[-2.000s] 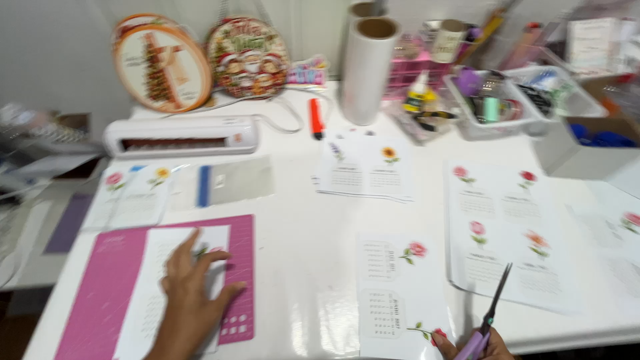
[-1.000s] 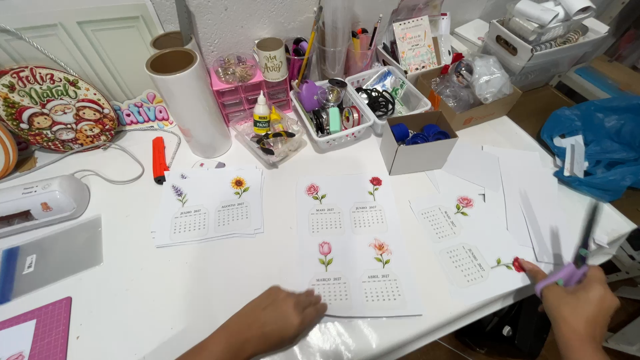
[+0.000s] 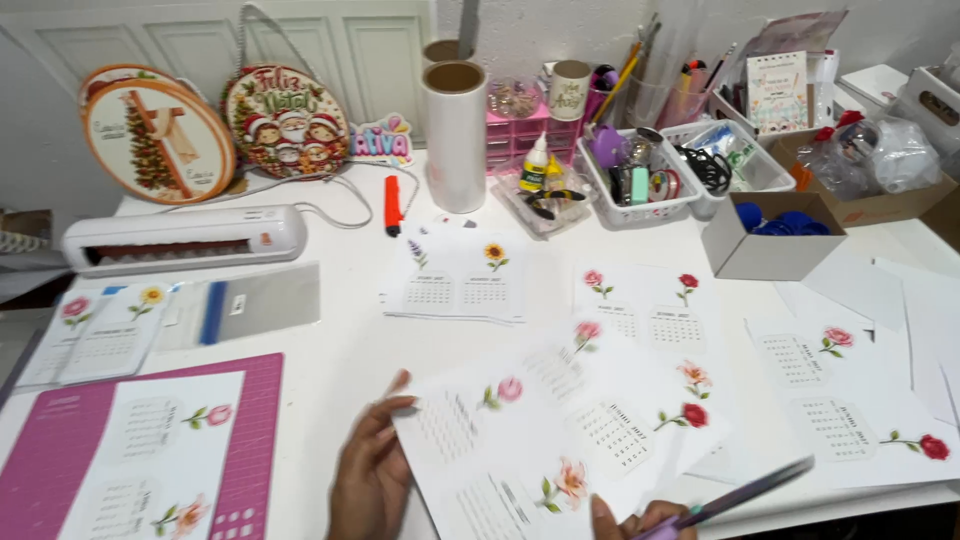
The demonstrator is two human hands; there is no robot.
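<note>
My left hand [image 3: 375, 461] holds the left edge of a white sheet printed with flowers and calendar grids [image 3: 517, 442], lifted and tilted above the table. At the bottom, my right hand [image 3: 637, 521] grips purple-handled scissors [image 3: 731, 495], blades pointing up and right, its fingers against the sheet's lower edge. Behind the raised sheet lies a similar printed sheet [image 3: 645, 281]. Two calendar blocks with roses show on a sheet [image 3: 832, 412] at right. Another printed sheet [image 3: 187, 450] rests on a pink cutting mat [image 3: 255, 420] at lower left.
A white laminator [image 3: 187, 232] and clear plastic sleeves [image 3: 277, 304] lie at left. A small sheet stack [image 3: 457, 300] is in the middle. Behind stand a white roll [image 3: 457, 150], glue bottle [image 3: 534, 165], supply baskets [image 3: 645, 214] and a box with blue pieces [image 3: 765, 255].
The printed sheet is now raised in my left hand; one second ago that hand was flat over the table. My right hand, still with the scissors, has come in from the far right.
</note>
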